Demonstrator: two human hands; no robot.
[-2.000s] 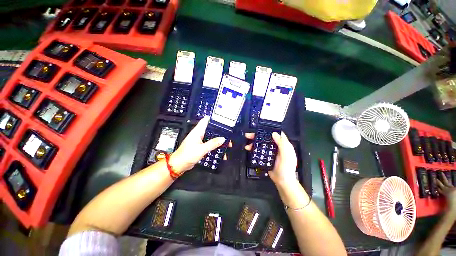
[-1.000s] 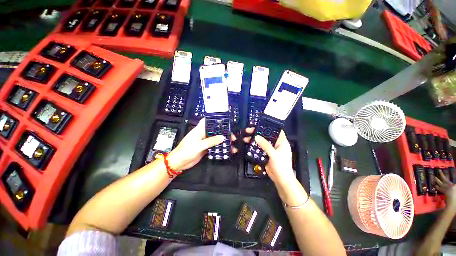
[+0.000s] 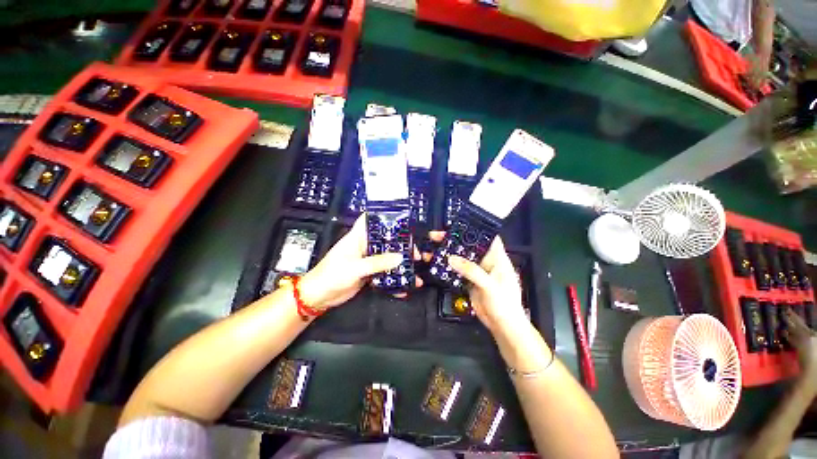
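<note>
My left hand (image 3: pixel 345 272) holds an open flip phone (image 3: pixel 385 161) upright, its thumb on the black keypad. My right hand (image 3: pixel 488 282) holds a second open flip phone (image 3: pixel 512 175), tilted to the right, its thumb on the lower keys. Both displays glow white with blue blocks. Behind them several open flip phones, one at the left (image 3: pixel 313 170), stand in the black foam tray (image 3: pixel 385 323). Closed phones with battery bays showing lie in its near row, one at the left (image 3: pixel 296 251) and one partly hidden by my right hand. Several batteries (image 3: pixel 291 384) lie along the near bench edge.
Red trays of phones stand at left (image 3: pixel 193 166), far left (image 3: pixel 345 85) and right (image 3: pixel 739 350). Right of the black tray are a red pen (image 3: pixel 582 336), a silver tool (image 3: pixel 595 300), a dark block (image 3: pixel 623 298), a white fan (image 3: pixel 678 221) and a pink fan (image 3: pixel 685 370). Another person's hand touches the right tray.
The left phone has turned from a right tilt to upright, and the right phone tilts further right. Both thumbs have shifted on the keys. The far left red tray has slid right along the belt.
</note>
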